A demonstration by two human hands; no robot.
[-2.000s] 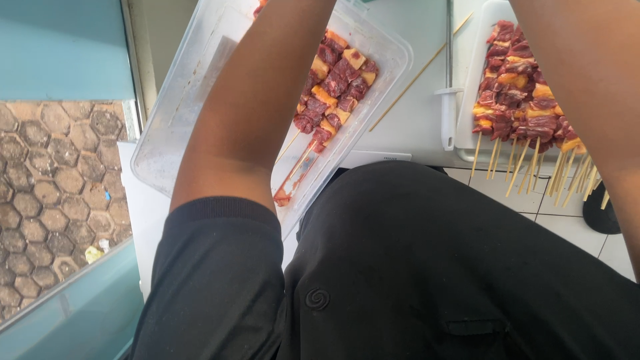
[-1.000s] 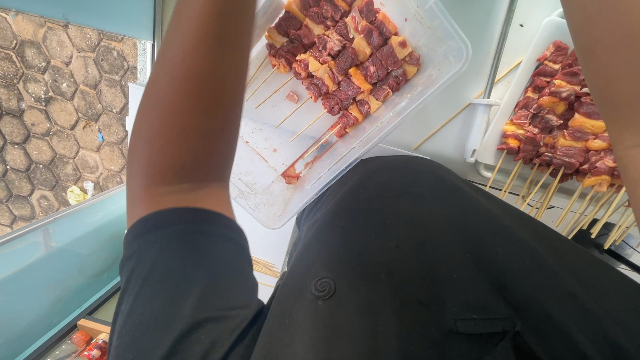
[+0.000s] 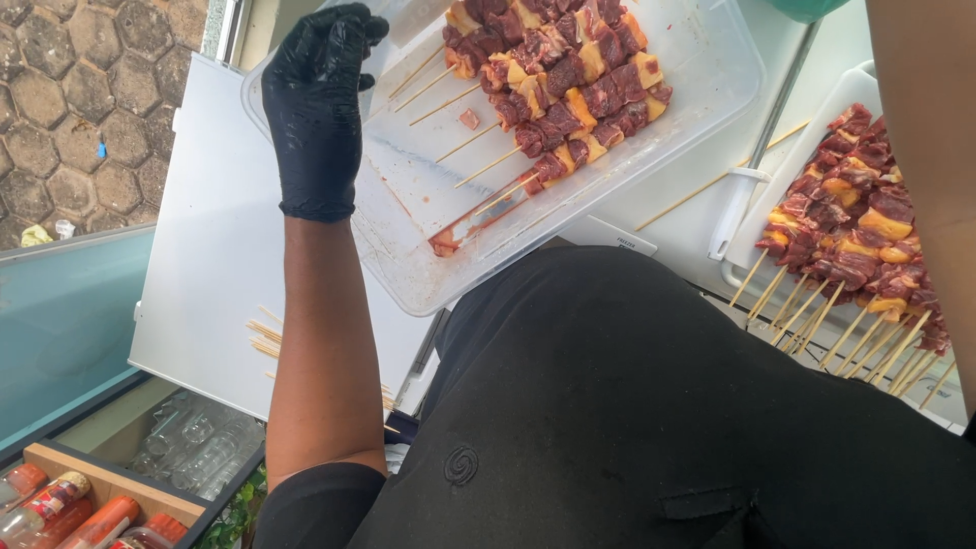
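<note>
My left hand point(image 3: 324, 114), in a black glove, is over the left part of a clear plastic container point(image 3: 415, 293), fingers curled; whether it holds anything cannot be told. Beside it in the container lie several raw meat skewers point(image 3: 564, 84) with yellow-orange pieces between the dark red cubes, their bare sticks pointing toward the hand. A small meat scrap point(image 3: 469, 119) and reddish liquid are on the container floor. My right hand is out of view; only its forearm enters at the right edge. More raw skewers point(image 3: 854, 221) are heaped on a white tray point(image 3: 820, 114) beside that forearm.
A knife or sharpening steel with a white handle point(image 3: 736, 210) lies between container and tray, near a loose wooden stick point(image 3: 686, 200). Several sticks point(image 3: 265, 339) rest on a white lid-like panel point(image 3: 206, 252). Bottles point(image 3: 99, 526) fill a wooden crate at lower left. Hexagonal paving point(image 3: 46, 99) is outside.
The view has shifted strongly. My gloved left hand has come into view over the container's left part, where earlier only the arm showed, reaching past the top edge.
</note>
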